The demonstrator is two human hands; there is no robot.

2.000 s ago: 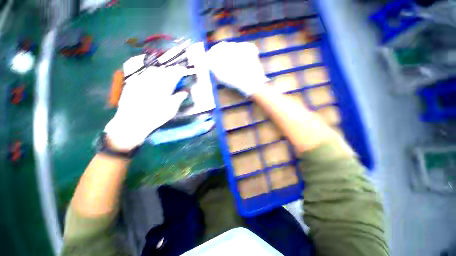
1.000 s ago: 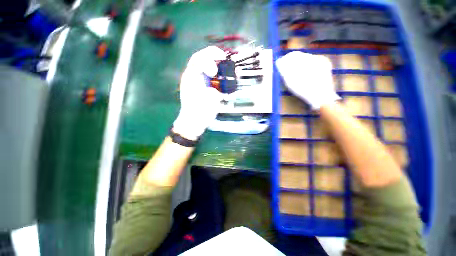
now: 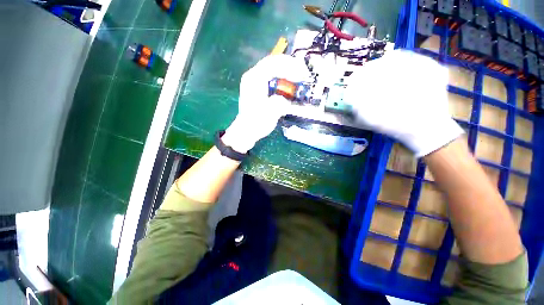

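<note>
My left hand [image 3: 262, 95], in a white glove, holds a coil component [image 3: 288, 89] with orange-copper winding and blue ends at the left side of the assembly fixture. The fixture's pale plate [image 3: 322, 75] has small metal mechanisms and black hoses. A pale green block [image 3: 337, 97] sits on it. My right hand [image 3: 402, 95], gloved and slightly blurred, is over the fixture's right side and the blue tray's left edge. Its fingertips are near the green block. What it may hold is hidden.
The divided blue tray [image 3: 365, 223] is on the right, with black coil parts in its far cells. A pale-blue cutter [image 3: 325, 140] lies below the fixture. Red-handled nippers [image 3: 343, 25] and an orange bar [image 3: 279, 46] lie behind. Coils lie on the green conveyor [image 3: 113, 113] beyond a pale rail [image 3: 158, 125].
My right hand has moved from the tray towards the fixture. My left hand now holds the coil lower at the fixture, with its copper side showing. The camera view has shifted.
</note>
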